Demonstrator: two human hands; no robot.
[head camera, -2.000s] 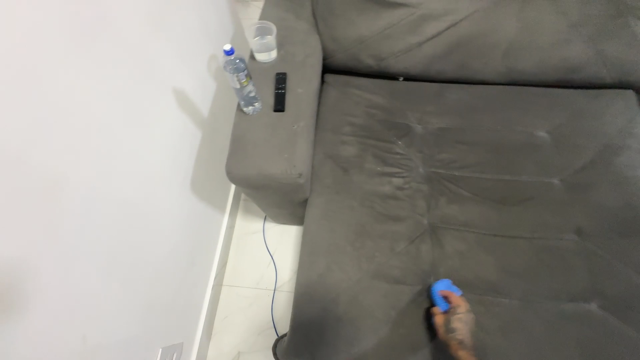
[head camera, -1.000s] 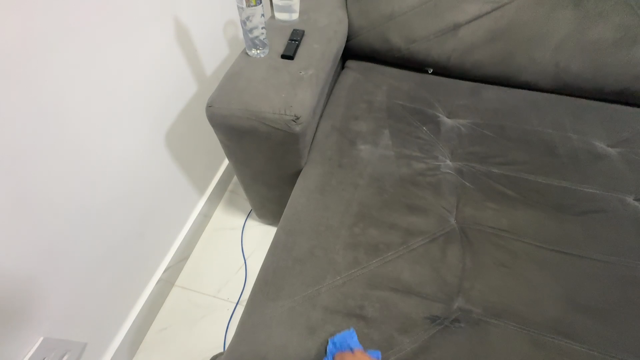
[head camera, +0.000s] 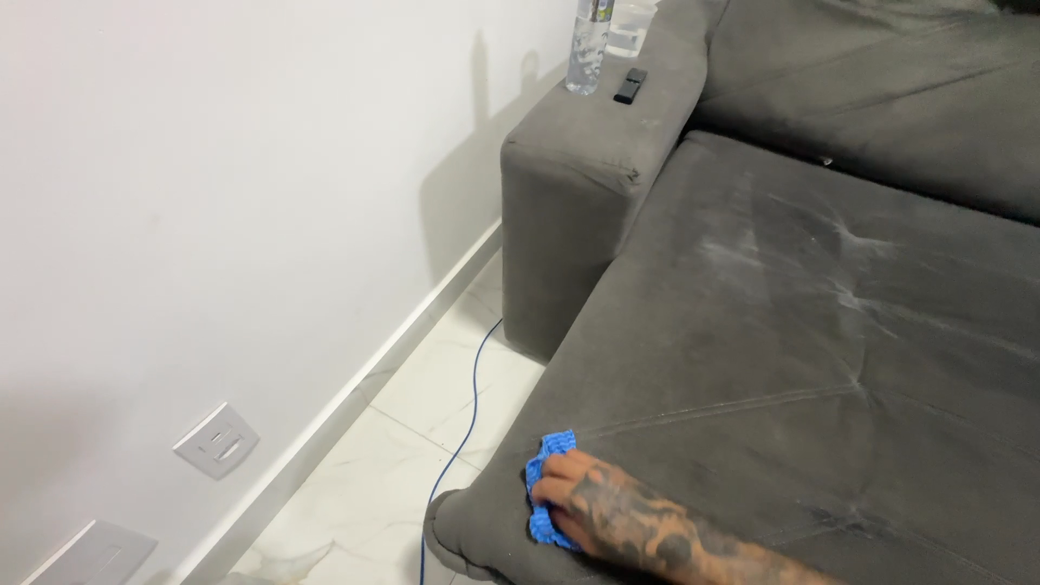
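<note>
My right hand (head camera: 577, 496), tattooed on its back and forearm, presses a crumpled blue cloth (head camera: 555, 528) onto the front left corner of the grey sofa seat (head camera: 731, 366). The fingers are curled over the cloth. Pale marks show on the seat fabric farther back, around the tufted creases. My left hand is out of the frame.
A clear plastic bottle (head camera: 587, 49), a clear cup (head camera: 630, 32) and a black remote control (head camera: 630, 86) are on the sofa's armrest (head camera: 585, 138). A blue cable (head camera: 474, 406) runs over the tiled floor (head camera: 390, 455), beside the white wall (head camera: 244, 162) with its socket plates (head camera: 217, 440).
My right hand has moved with the blue cloth to the left, to the seat's front corner. The view has shifted toward the wall.
</note>
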